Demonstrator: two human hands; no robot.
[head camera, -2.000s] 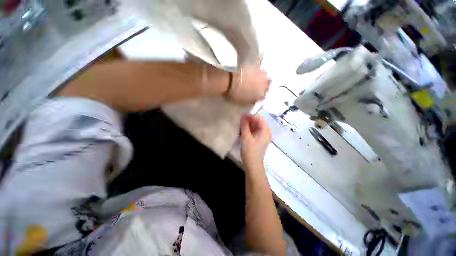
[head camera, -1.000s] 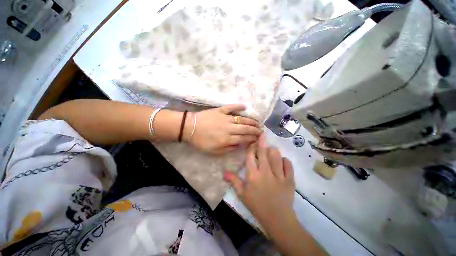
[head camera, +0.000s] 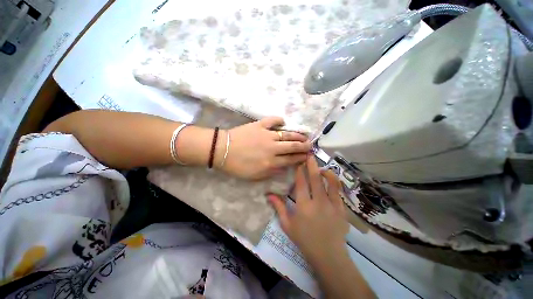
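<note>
The off-white printed fabric panel (head camera: 251, 52) lies spread over the table, its lower edge running to the needle area. A darker beige piece (head camera: 216, 201) lies under my left hand and reaches the table's front edge. My left hand (head camera: 263, 150) lies flat on the fabric, fingertips at the needle area. My right hand (head camera: 315, 213) touches the fabric edge with its fingertips just below the left fingertips. The presser foot (head camera: 321, 154) shows partly at the fingertips; the needle is too small to tell.
The off-white machine head (head camera: 409, 128) fills the right side. The grey lamp (head camera: 345, 61) hangs over the fabric's right part. A printed ruler scale (head camera: 283, 245) shows near the table's front edge. Another white table is at the far left.
The view has moved closer to the machine head, which now covers the tan block and plate area. Both hands keep nearly the same place in view, fingertips now at the presser foot.
</note>
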